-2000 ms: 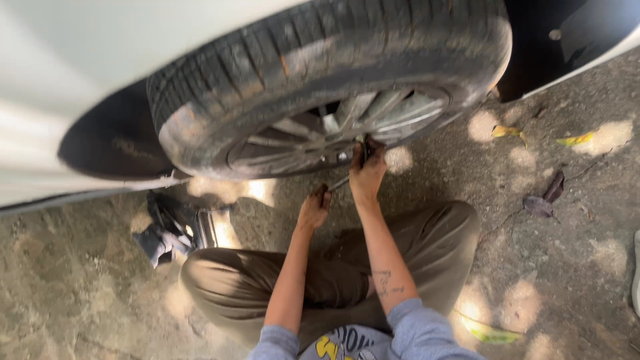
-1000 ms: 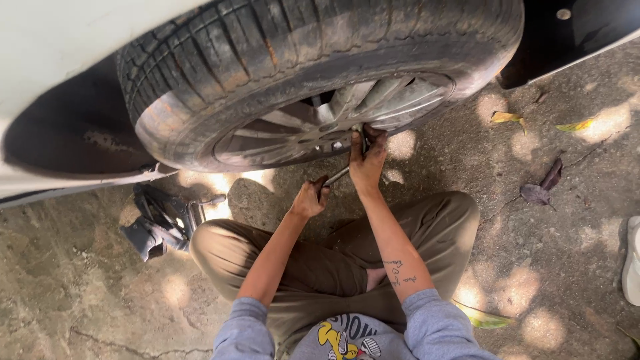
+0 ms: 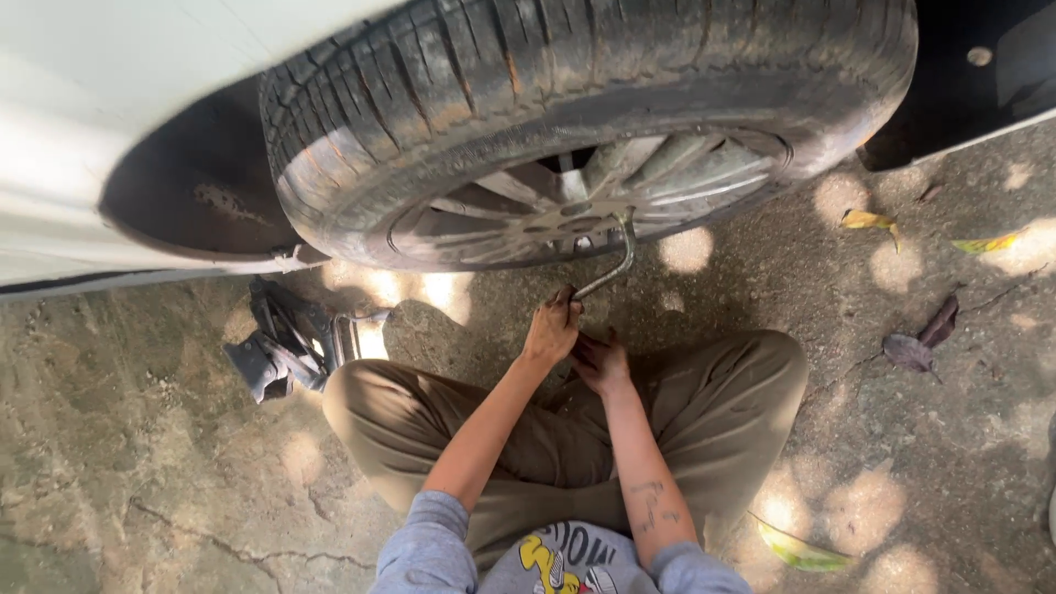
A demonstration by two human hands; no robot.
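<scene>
A bent metal lug wrench reaches from the alloy wheel rim down toward my lap, its upper end at the wheel's hub area. My left hand is closed around the wrench's lower end. Just below and to the right of it, my right hand is off the wrench's visible part, with its fingers partly curled. Whether it holds anything cannot be told. The worn tire stands upright on the white car, above both hands.
A scissor jack lies on the concrete ground beside my left knee. The car's white body panel is at upper left. Dry leaves lie to the right; my crossed legs are below the wheel.
My right hand has come away from the wheel and down toward my lap. The wrench's bent upper part, earlier covered by that hand, now shows. My left hand still grips the lower end.
</scene>
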